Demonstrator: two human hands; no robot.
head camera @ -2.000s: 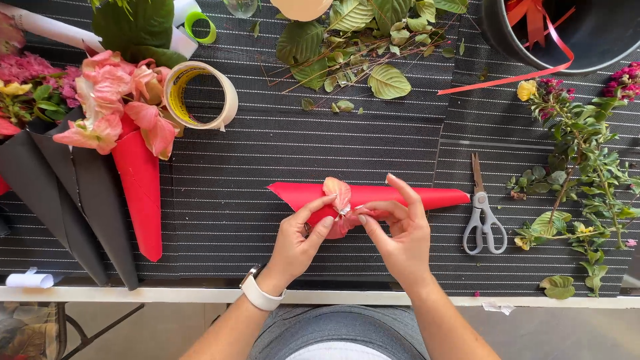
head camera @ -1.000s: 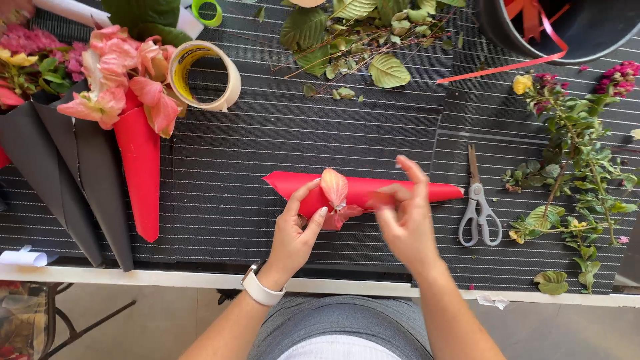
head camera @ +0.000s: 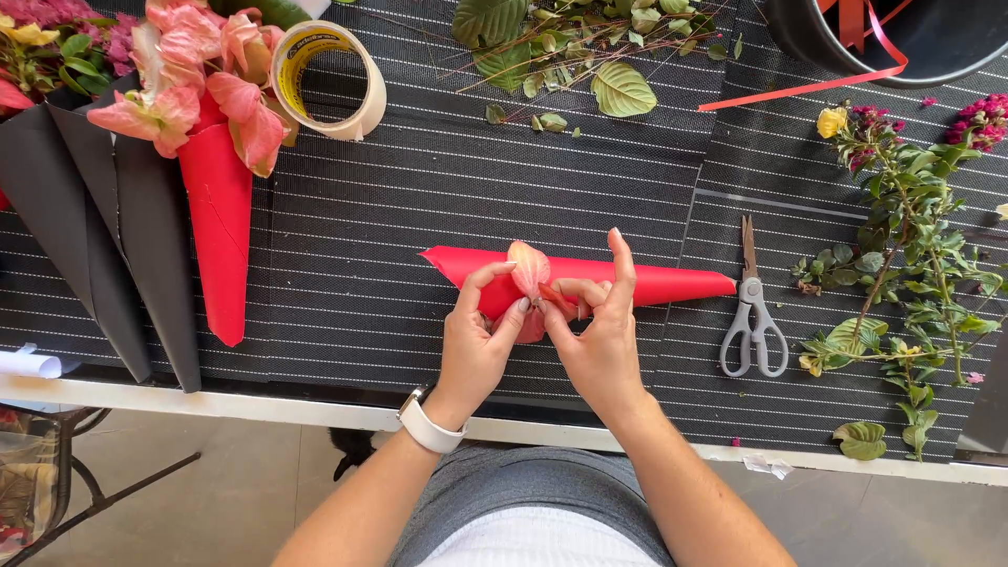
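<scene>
A pink flower (head camera: 530,272) with spread petals is pinched between the fingertips of both hands. My left hand (head camera: 480,331), with a white-strapped watch at its wrist, holds the flower from the left. On the right side, the thumb and bent fingers of my right hand (head camera: 602,335) grip a reddish petal near the flower's centre, its index finger raised. Just beyond the hands a red paper cone (head camera: 669,285) lies on its side, its narrow end pointing right. Grey-handled scissors (head camera: 754,315) rest past that tip, blades pointing away from me.
Masking tape roll (head camera: 366,90) lies back left, beside a red cone (head camera: 216,244) of pink flowers and black paper cones (head camera: 153,236). Cut leaves (head camera: 624,89) lie at the back. A black bucket (head camera: 929,75) with red ribbon stands back right, above flowering stems (head camera: 906,213).
My right hand, a little apart from the flower one second ago, is back at its centre with fingertips on a petal. My left hand keeps its hold.
</scene>
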